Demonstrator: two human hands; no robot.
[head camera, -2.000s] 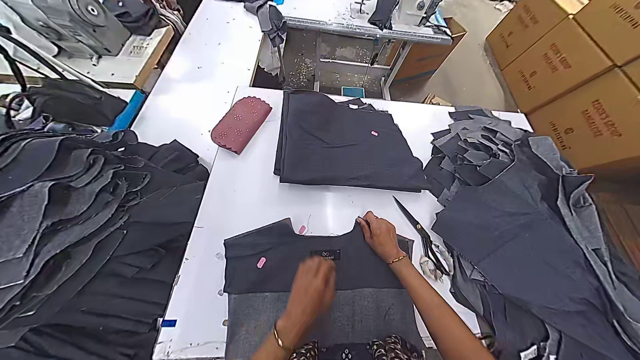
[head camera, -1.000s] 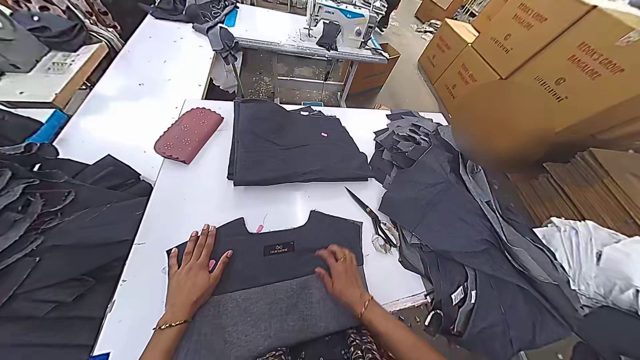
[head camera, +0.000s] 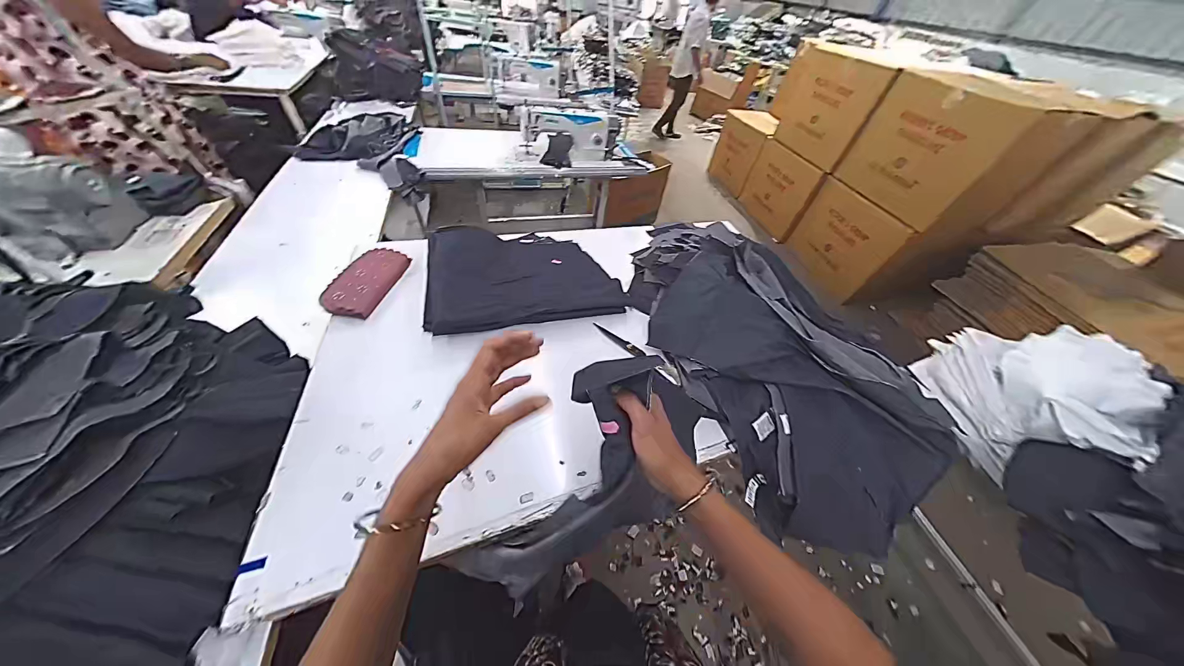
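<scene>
My right hand (head camera: 655, 439) grips a dark fabric garment panel (head camera: 615, 462), which bears a pink sticker and hangs over the table's front edge. Raised over the white table (head camera: 370, 444), my left hand (head camera: 486, 398) has its fingers apart and holds nothing. Scissors (head camera: 618, 339) lie just beyond the gripped panel, partly hidden by it. Folded dark fabric (head camera: 518, 282) rests farther back on the table. To its left is a maroon pouch with a scalloped edge (head camera: 366, 283).
Dark fabric pieces are heaped at left (head camera: 83, 462) and right (head camera: 786, 370). Beyond the table stand a sewing machine (head camera: 569, 129) and cardboard boxes (head camera: 925, 148). White cloth (head camera: 1045, 388) is piled at far right. Two people are in the background.
The panel, flat on the table under both hands one second ago, is now bunched in my right hand at the table's right front. My left hand has lifted off it. The view has tilted up.
</scene>
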